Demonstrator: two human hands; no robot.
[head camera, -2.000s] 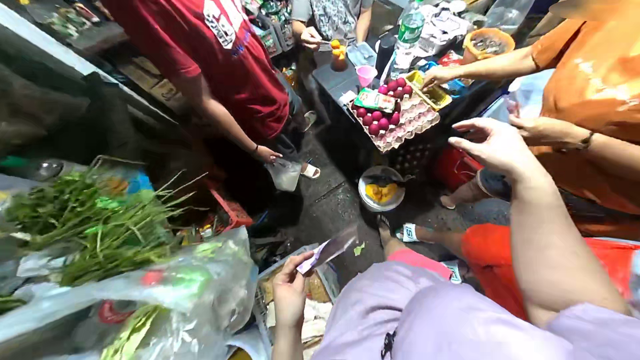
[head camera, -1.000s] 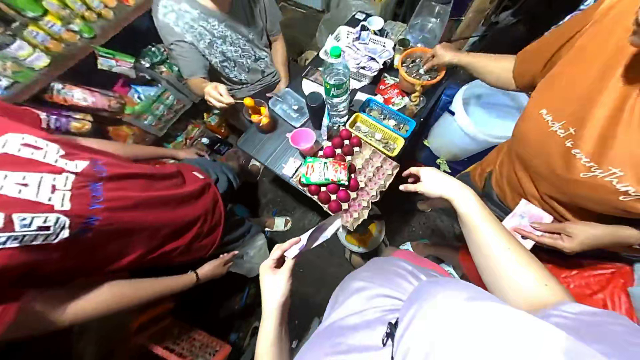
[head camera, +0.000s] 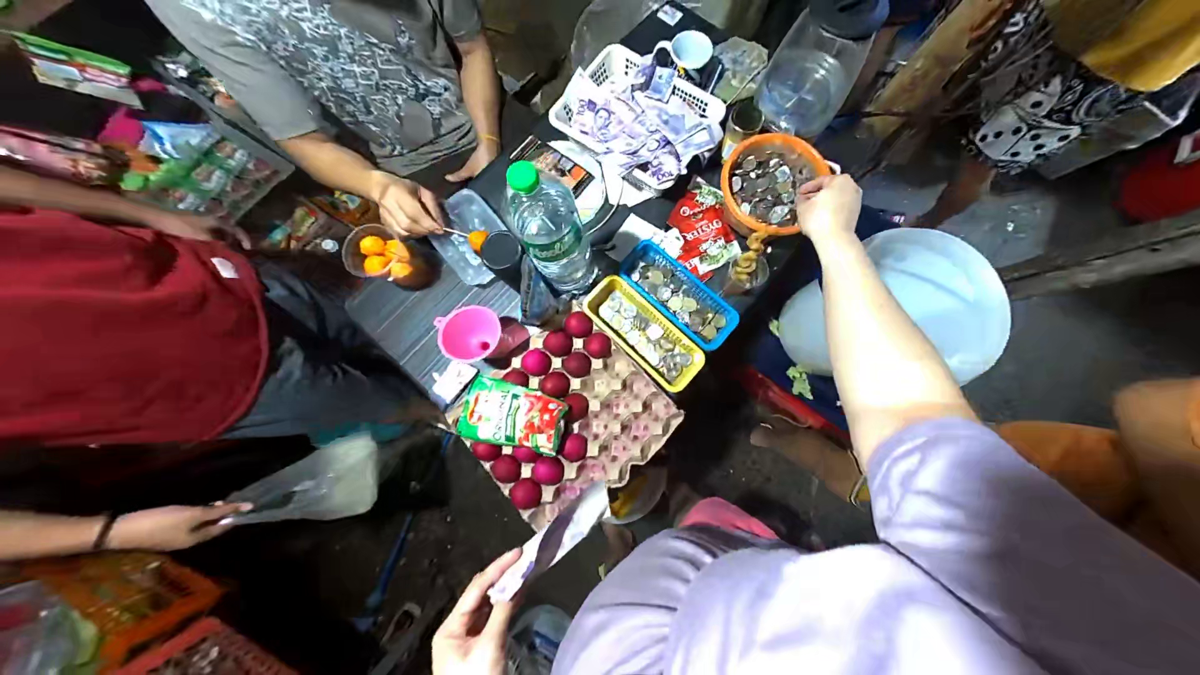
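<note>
My left hand (head camera: 478, 614), at the bottom, pinches a folded banknote (head camera: 553, 542) in front of an egg tray. My right hand (head camera: 829, 208) reaches to the right rim of an orange bowl of coins (head camera: 767, 184); its fingertips are partly hidden, so its hold is unclear. Left of the bowl lies a red sauce packet (head camera: 703, 228). Blue (head camera: 682, 294) and yellow baskets (head camera: 644, 333) hold coins. Banknotes (head camera: 628, 127) fill a white basket (head camera: 560, 114). Red eggs (head camera: 554, 383) and a green packet (head camera: 512, 415) sit on the cardboard egg tray (head camera: 633, 422).
A capped plastic bottle (head camera: 547, 225) stands mid-table beside a pink funnel (head camera: 468, 334). Across the table a person's hand (head camera: 409, 205) holds a stick with an orange ball. At left another person's hand (head camera: 169, 527) holds a plastic bag (head camera: 314, 483). A white bucket (head camera: 937, 300) stands at right.
My right hand has moved from near the egg tray to the orange bowl, where another person's hand was a second ago. My left hand still holds the banknote. The view has shifted toward the table.
</note>
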